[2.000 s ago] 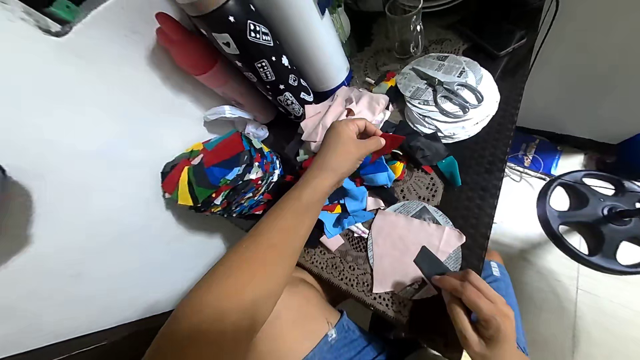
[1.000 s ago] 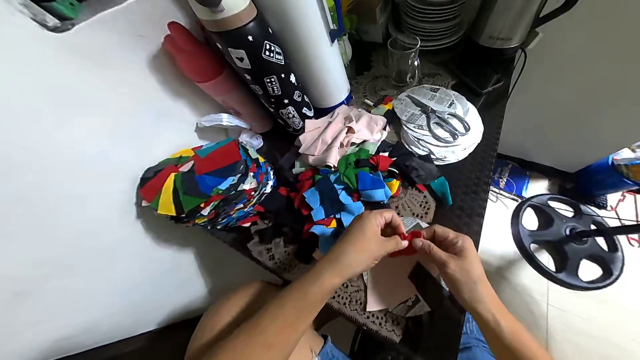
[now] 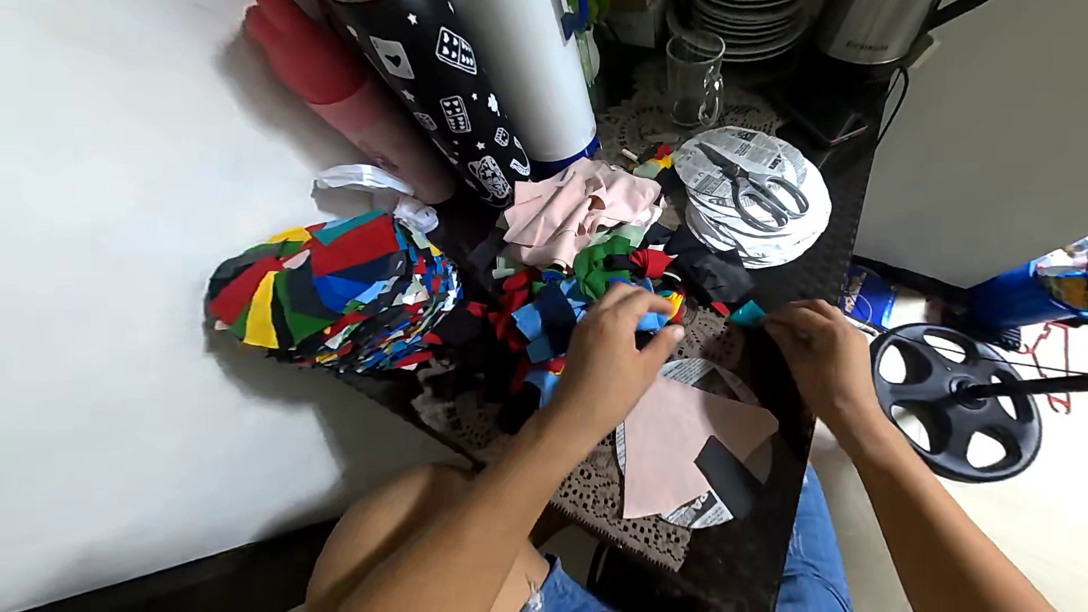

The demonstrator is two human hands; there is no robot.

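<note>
My left hand (image 3: 619,344) reaches over a pile of colored fabric scraps (image 3: 544,319), thumb and fingers apart. At the table's right edge, my right hand (image 3: 812,348) pinches a small teal fabric scrap (image 3: 749,314). Below the hands, pale pink fabric pieces (image 3: 671,442) and a dark gray strip (image 3: 728,476) lie over a newspaper circle (image 3: 702,512). More pink scraps (image 3: 578,208) are heaped behind the pile. Scissors (image 3: 756,189) rest on a stack of newspaper circles (image 3: 761,246). A thick stack of multicolored patchwork rounds (image 3: 323,289) is at the left.
Tall bottles, one black with white prints (image 3: 450,93), one white (image 3: 531,76) and one red-pink (image 3: 353,102), stand behind the scraps. A glass mug (image 3: 694,81), stacked plates (image 3: 748,25) and a metal kettle (image 3: 871,30) are farther back. A black wheel (image 3: 956,391) is beyond the table's right edge.
My hands, together over the newspaper circle on a red scrap a second ago, have moved apart. The left is over the scrap pile; the right has gone to the teal scrap.
</note>
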